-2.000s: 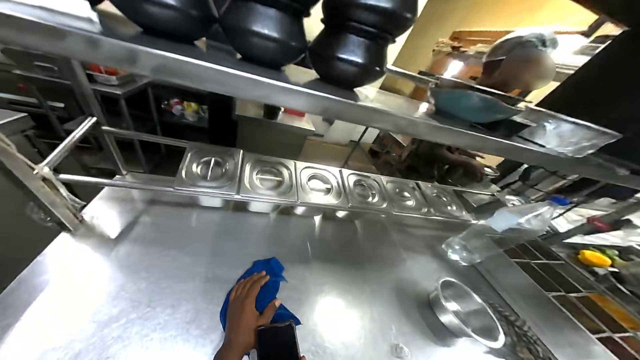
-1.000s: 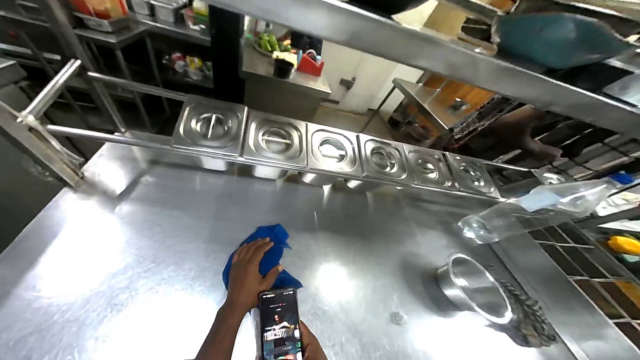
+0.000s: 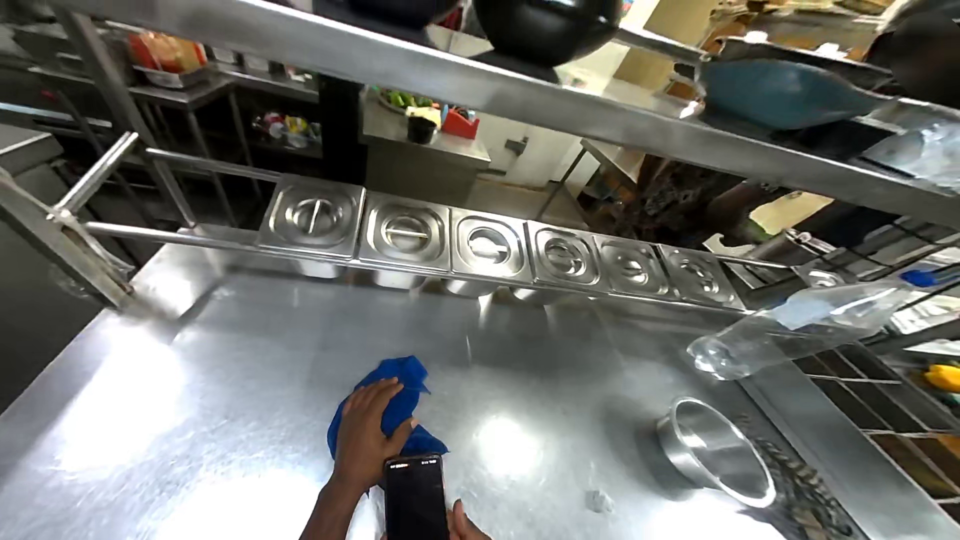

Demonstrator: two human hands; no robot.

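Observation:
My left hand (image 3: 369, 433) rests palm down on a blue cloth (image 3: 401, 409), which lies crumpled on the stainless steel worktop (image 3: 390, 322). Fingers are spread across the cloth's left part. At the bottom edge of the view my right hand (image 3: 463, 525) holds a smartphone (image 3: 415, 496) upright, its screen dark, just right of my left wrist. Only the thumb side of the right hand shows. The phone's top edge is close to the cloth's lower corner.
Lidded steel containers (image 3: 406, 231) hang in a rail along the back. A steel bowl (image 3: 716, 451) and a large plastic bottle (image 3: 799, 326) are at the right. Overhead runs a metal shelf (image 3: 465, 75) with black pots (image 3: 547, 26) and a blue-green pan (image 3: 787, 91). A person stands beyond the rail.
The phone screen, lit with a picture one second ago, is now dark. The left hand stays on the blue cloth. The view has tilted noticeably over the two seconds.

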